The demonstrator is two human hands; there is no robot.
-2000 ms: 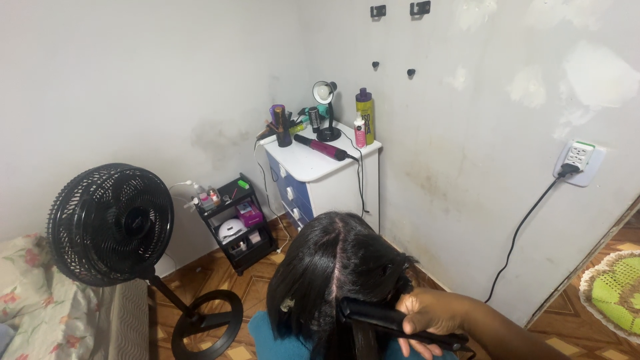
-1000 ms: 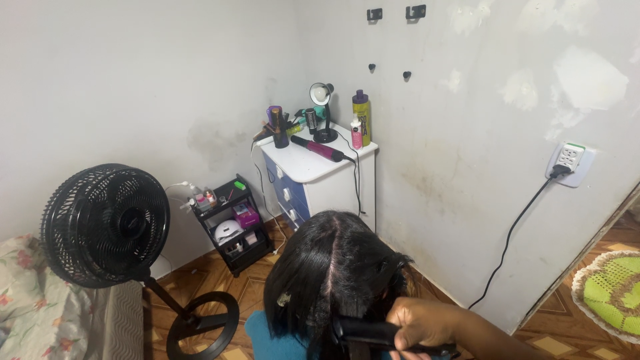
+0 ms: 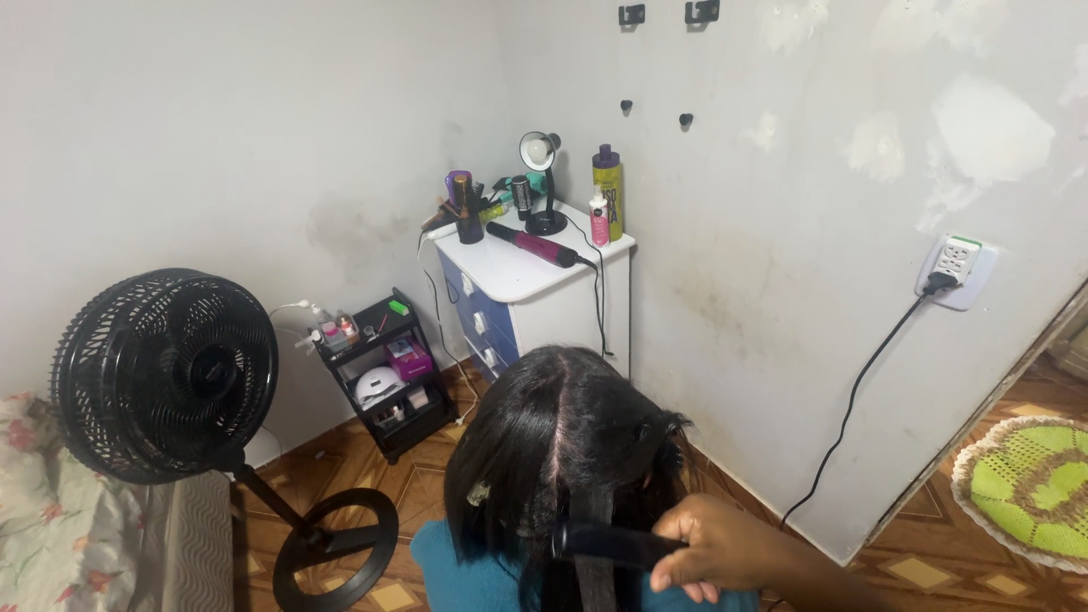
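My right hand (image 3: 714,548) holds a black hair straightener (image 3: 616,545) level behind the head of a seated person. A flat strand of dark hair (image 3: 595,578) runs through the straightener near its tip. The person's dark hair (image 3: 518,425) is parted down the middle, with a small pale clip (image 3: 478,493) on the left side and a bunched section on the right. A teal garment (image 3: 450,569) covers the person's shoulders. My left hand is not visible.
A black pedestal fan (image 3: 170,374) stands at left beside a bed (image 3: 59,510). Beyond are a black shelf cart (image 3: 391,374) and a white dresser (image 3: 518,276) bearing a hot-air brush (image 3: 531,245), a lamp (image 3: 548,183) and bottles. A black cord (image 3: 850,416) hangs from the right wall's outlet (image 3: 954,268).
The straightener and my right hand have moved down from the hair near the scalp. A flattened strand now shows above and below the straightener.
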